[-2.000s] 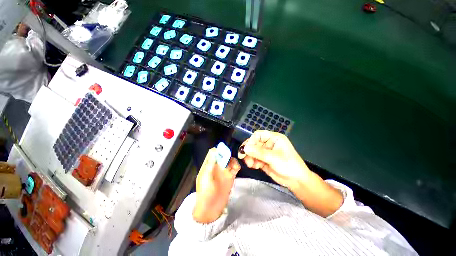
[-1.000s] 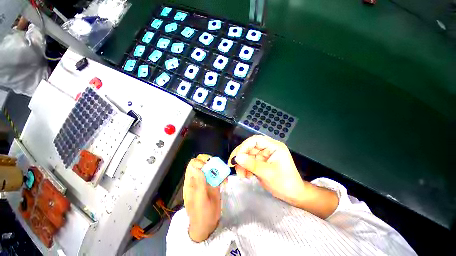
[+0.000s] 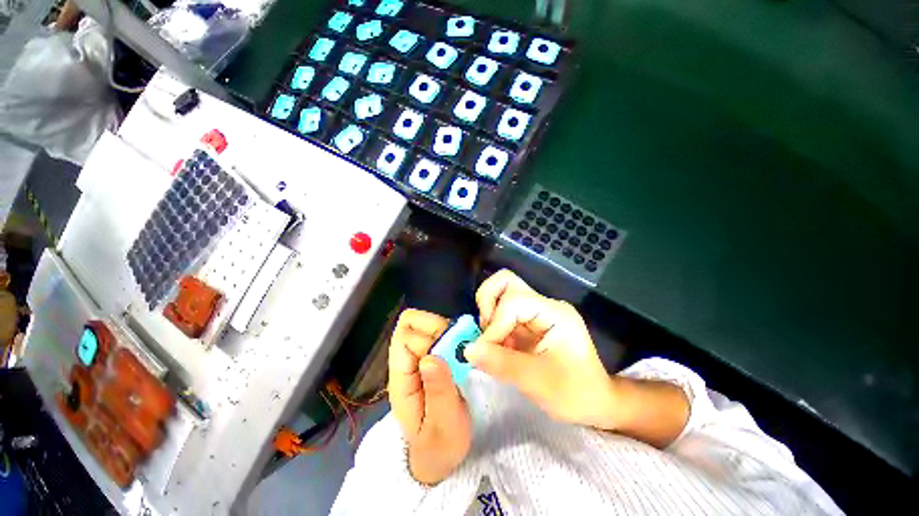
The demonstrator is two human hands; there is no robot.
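Note:
My left hand (image 3: 431, 398) holds a pale teal plastic housing (image 3: 456, 345) above my lap, between thumb and fingers. My right hand (image 3: 539, 348) has its thumb and fingertips at the dark round centre of the housing. The small black disc cannot be told apart from that dark centre, and the fingertips partly cover it. A die-cut sheet (image 3: 564, 230) with rows of black dots lies on the green bench, beyond my right hand. The black blister tray (image 3: 482, 209) holds rows of teal housings beside it.
On the white machine table (image 3: 333, 191) at left lie a second dotted sheet (image 3: 186, 227), a small orange-red jig (image 3: 192, 306) and grouped orange-red fixtures (image 3: 136, 403). One fixture holds a teal piece (image 3: 89, 348). A red button (image 3: 361, 243) sits near the table edge. Clear plastic bags (image 3: 207, 35) lie behind.
My right fingertips have moved from beside the housing onto its centre. The housing has tilted in my left hand. The brass-coloured head at far left is out of view. The camera view has shifted.

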